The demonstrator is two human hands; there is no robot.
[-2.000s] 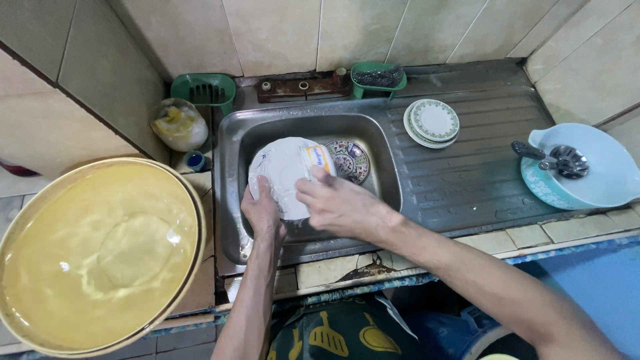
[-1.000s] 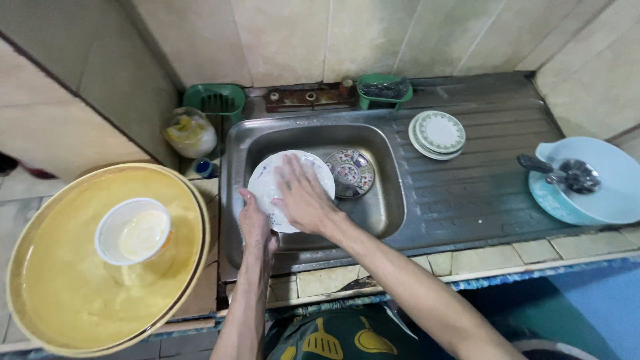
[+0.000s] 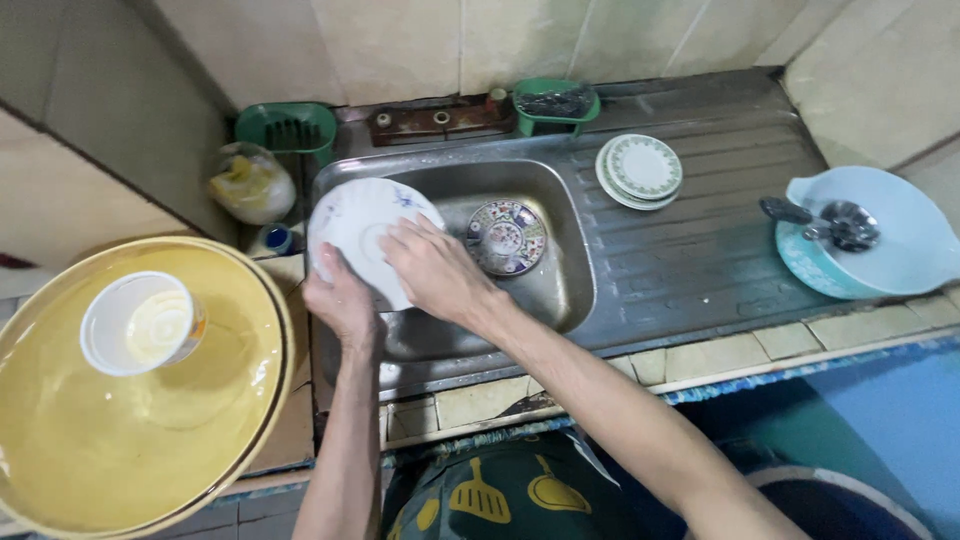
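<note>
A white plate with blue flower marks (image 3: 352, 217) is tilted over the left part of the steel sink (image 3: 581, 300). My left hand (image 3: 341, 300) grips its lower left edge, thumb on the face. My right hand (image 3: 431, 262) lies on the plate's face with fingers spread, gripping nothing. On the sink floor, right of the plate, rests a small patterned saucer (image 3: 506, 238). A white plastic tub (image 3: 139, 322) floats or stands in the yellow basin of water (image 3: 172, 457), left of the sink.
Small green-rimmed plates (image 3: 643, 169) are stacked on the ribbed drainboard. A light blue bowl (image 3: 892, 255) holds dark-handled utensils (image 3: 844, 225) at the right. Green holders (image 3: 289, 124) and a brown fixture (image 3: 442, 124) line the back; a blue-capped bottle (image 3: 277, 238) stands at left.
The white tub, held over the plate two seconds ago, is now in the yellow basin and out of my right hand. That hand has moved onto the plate's face. My left hand still holds the plate.
</note>
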